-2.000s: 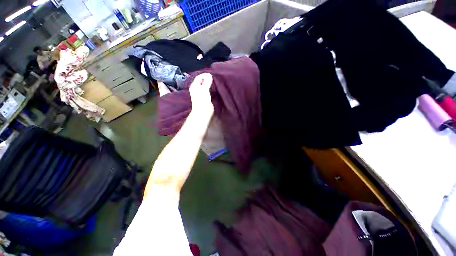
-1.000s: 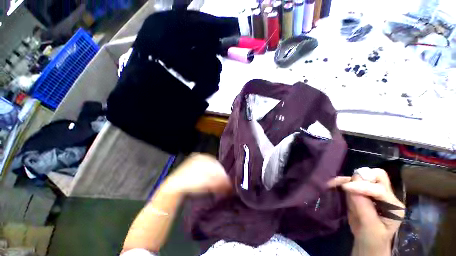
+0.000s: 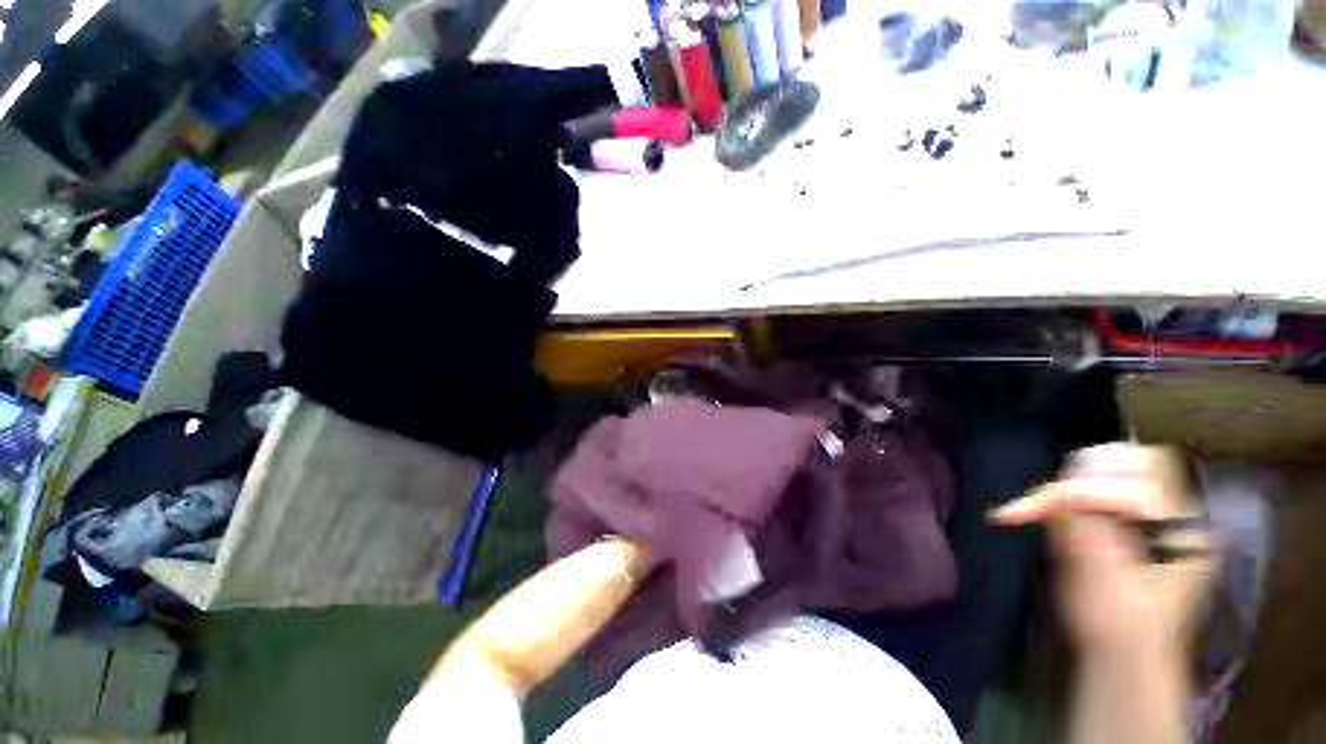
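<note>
Maroon trousers [image 3: 713, 458] lie bunched on my lap, below the table edge, with a small white label showing. My left hand [image 3: 628, 560] is at the near left side of the cloth; its fingers are hidden in or under the folds, so its grip cannot be made out. My right hand [image 3: 1112, 531] is blurred, to the right of the trousers and apart from them, with a finger pointing left. A dark object, perhaps thread snips [image 3: 1175, 541], is tucked in it. No needle can be made out.
A black garment pile [image 3: 422, 276] lies on the table's left corner, beside pink and red cones [image 3: 625, 154]. Upright spools [image 3: 698, 80], a dark dish [image 3: 766, 122], loose buttons [image 3: 939, 141] and a dark strand [image 3: 931, 250] are on the white table [image 3: 655, 255]. A fabric-lined bin [image 3: 342, 509] stands left.
The maroon trousers have dropped from an open, upright waistband to a folded bunch on my lap. My left hand has moved right, into the cloth. My right hand has shifted slightly right.
</note>
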